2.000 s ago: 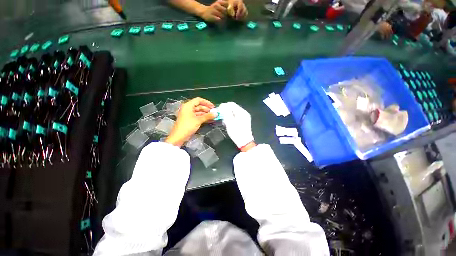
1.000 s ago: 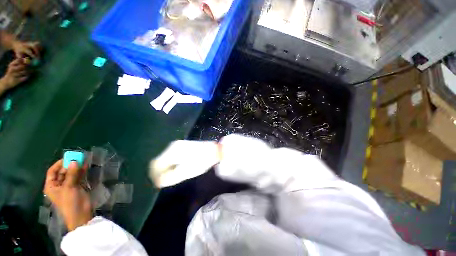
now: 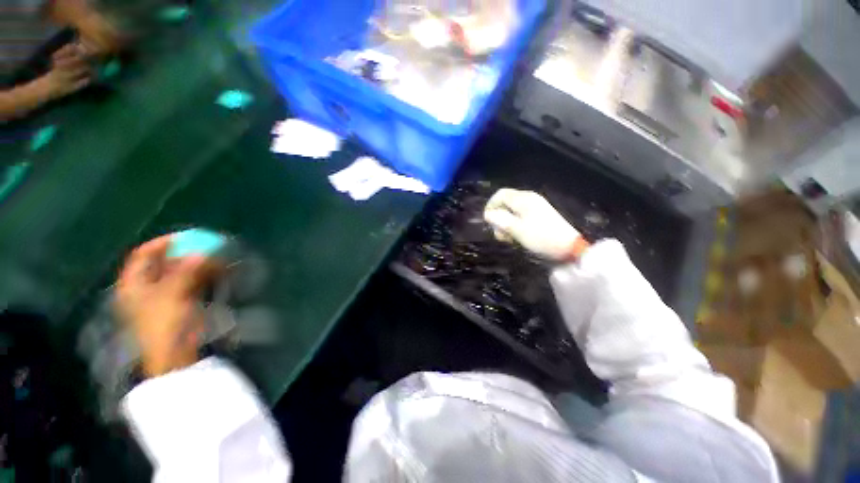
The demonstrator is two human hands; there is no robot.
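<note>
My bare left hand [image 3: 168, 304] holds a teal part [image 3: 196, 243] between thumb and fingers above the green bench, at the left of the view. The view is blurred, and whether a clear plate lies against the part cannot be told. Clear plates [image 3: 253, 324] lie in a loose pile beside and under this hand. My gloved right hand [image 3: 530, 223] is over the clip bin [image 3: 443, 288], its fingers curled at the loose clips [image 3: 486, 307]. Whether it grips a clip cannot be seen.
A blue plastic bin [image 3: 363, 118] with bags stands at the top centre. White paper strips [image 3: 306, 139] lie beside it. A grey machine [image 3: 627, 104] and cardboard boxes [image 3: 787, 396] are at the right. Another person's hands [image 3: 71, 71] are at the upper left.
The view has swung from the bench towards the clip bin. My right hand has left the teal part and moved right over the clips. My left hand keeps hold of the part.
</note>
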